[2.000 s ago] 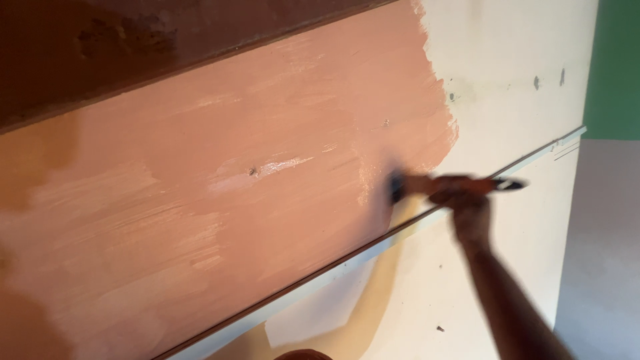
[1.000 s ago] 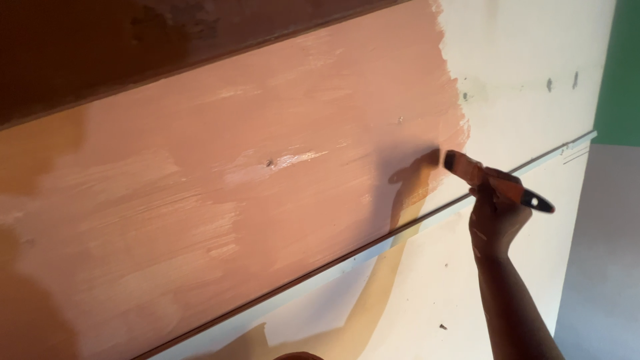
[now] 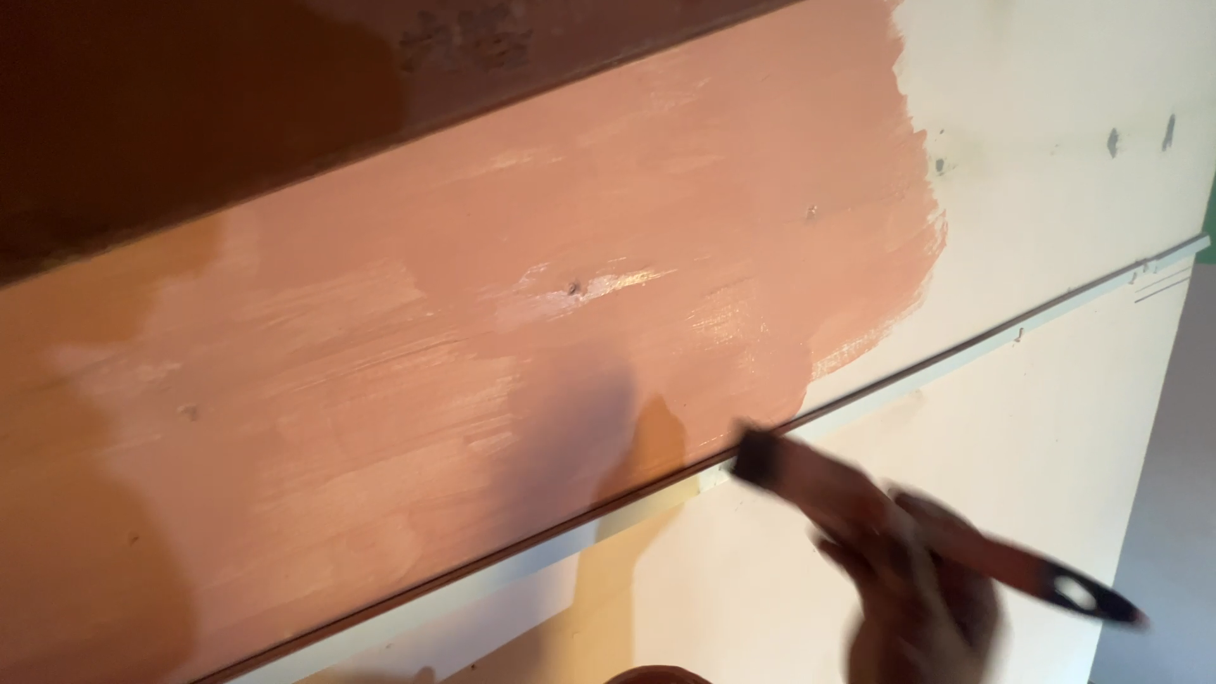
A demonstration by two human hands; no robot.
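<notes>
My right hand (image 3: 917,570), blurred by motion, is closed around a paintbrush (image 3: 836,489) at the lower right. The brush has a dark bristle tip and a handle with a hole near its black end. Its tip is at the narrow trim strip (image 3: 912,370) or just in front of it; whether they touch cannot be told. Above the strip, salmon-pink paint (image 3: 665,209) covers much of the wall, with a ragged right edge against cream wall (image 3: 1026,85). Lighter streaks and a small hole show in the paint. My left hand is not in view.
A dark brown band (image 3: 237,104) runs along the top left of the wall. The rounded rim of a reddish-brown object (image 3: 657,675) shows at the bottom edge. Small nails stick out by the strip. A grey surface (image 3: 1164,456) lies at the far right.
My right hand with the brush has moved down from the ragged paint edge to the trim strip. Pink paint reaches farther right than two seconds ago. The view has shifted closer.
</notes>
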